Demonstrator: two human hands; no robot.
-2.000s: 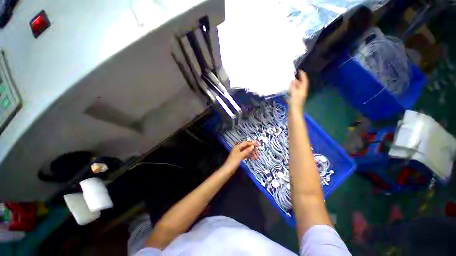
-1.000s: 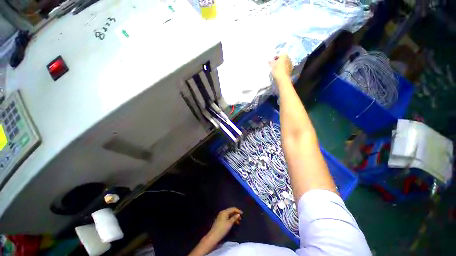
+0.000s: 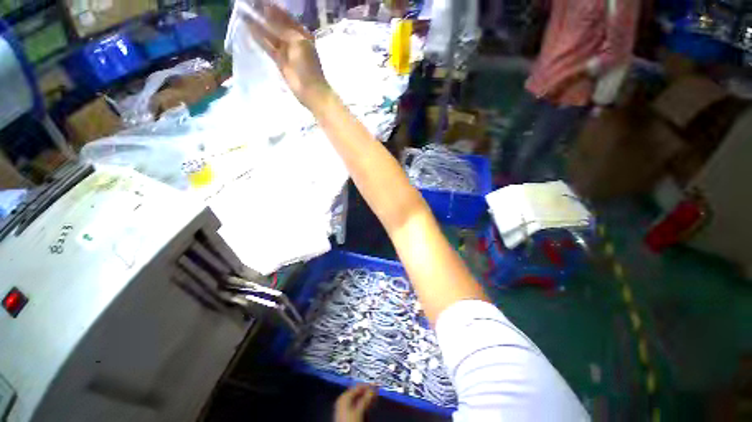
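My right hand (image 3: 290, 59) is raised at the upper left, blurred, gripping a clear plastic bag (image 3: 250, 51) above the bright white worktop. My left hand (image 3: 354, 402) is low at the bottom edge, partly cut off, beside the near rim of a blue crate. Its fingers are curled and whether it holds anything cannot be told. The blue crate (image 3: 313, 372) is full of small white tied coils (image 3: 371, 325). The pale grey machine (image 3: 124, 272) stands at the left, its metal bars (image 3: 262, 298) reaching toward the crate.
A second blue crate (image 3: 462, 206) holds larger loose cable loops. Right of it, a white pad (image 3: 540, 210) lies on a blue and red stool-like object. A person in a reddish shirt (image 3: 581, 53) stands behind. Crumpled clear plastic (image 3: 136, 148) and a yellow-labelled item (image 3: 198, 173) are on the worktop.
The view has swung up and right. My right hand has moved from the worktop's near edge farther out and up, now with a bag. My left hand is now beside the crate's near rim.
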